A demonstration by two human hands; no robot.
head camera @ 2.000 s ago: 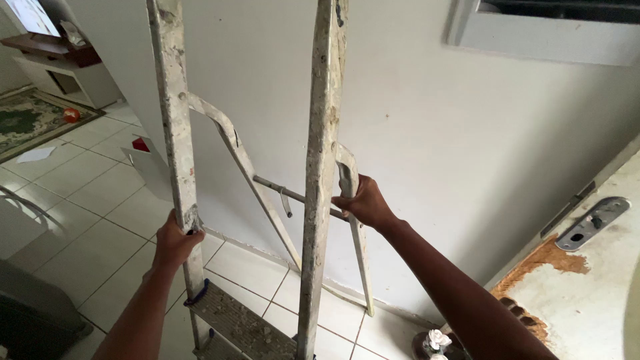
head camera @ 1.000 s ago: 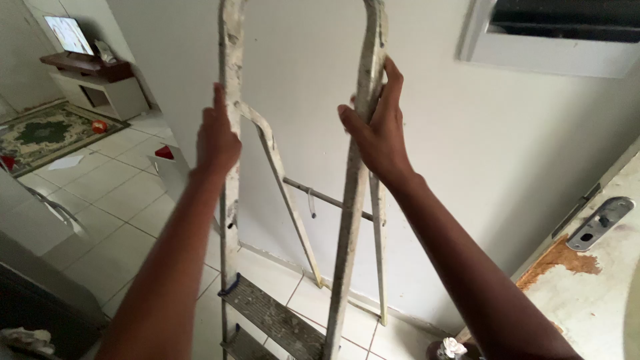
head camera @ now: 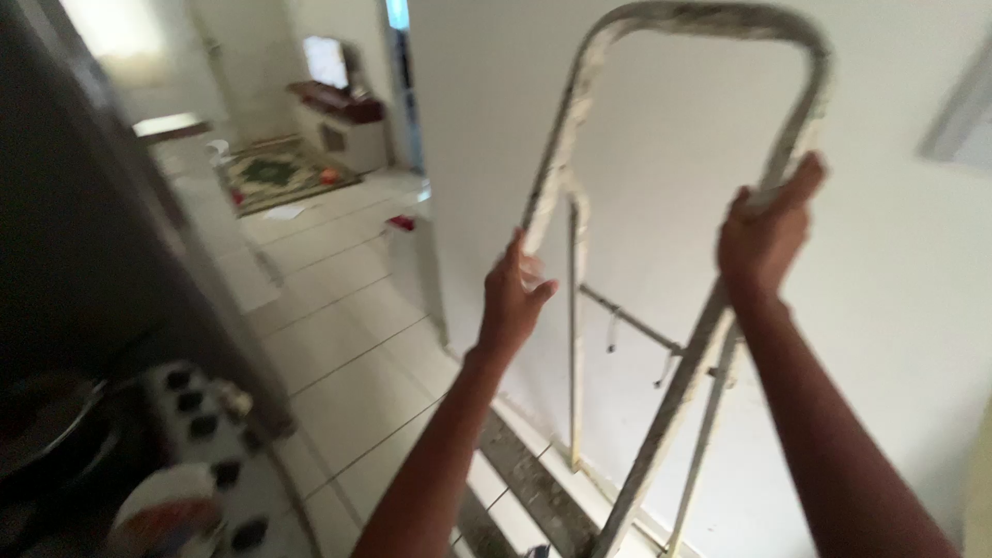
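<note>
A worn, paint-spattered metal stepladder (head camera: 697,341) stands unfolded beside the white wall, its rounded top rail uppermost. My left hand (head camera: 515,294) is at its left side rail, with the thumb apart and the rail passing behind the fingers. Around the right side rail, below the top bend, my right hand (head camera: 763,229) is closed. A thin crossbar (head camera: 635,319) with hanging hooks joins the rear legs. Lower down, flat steps (head camera: 535,480) show between my forearms.
A stove (head camera: 201,426) with knobs and a pot is at lower left, by a dark upright appliance or cabinet (head camera: 85,194). The white wall (head camera: 876,325) rises behind the ladder. Beyond the tiled floor (head camera: 356,341) are a patterned rug (head camera: 271,174) and a TV stand (head camera: 353,136).
Both hands have moved up the ladder's rails, and its rounded top now shows whole. The view has swung left, bringing the stove into sight.
</note>
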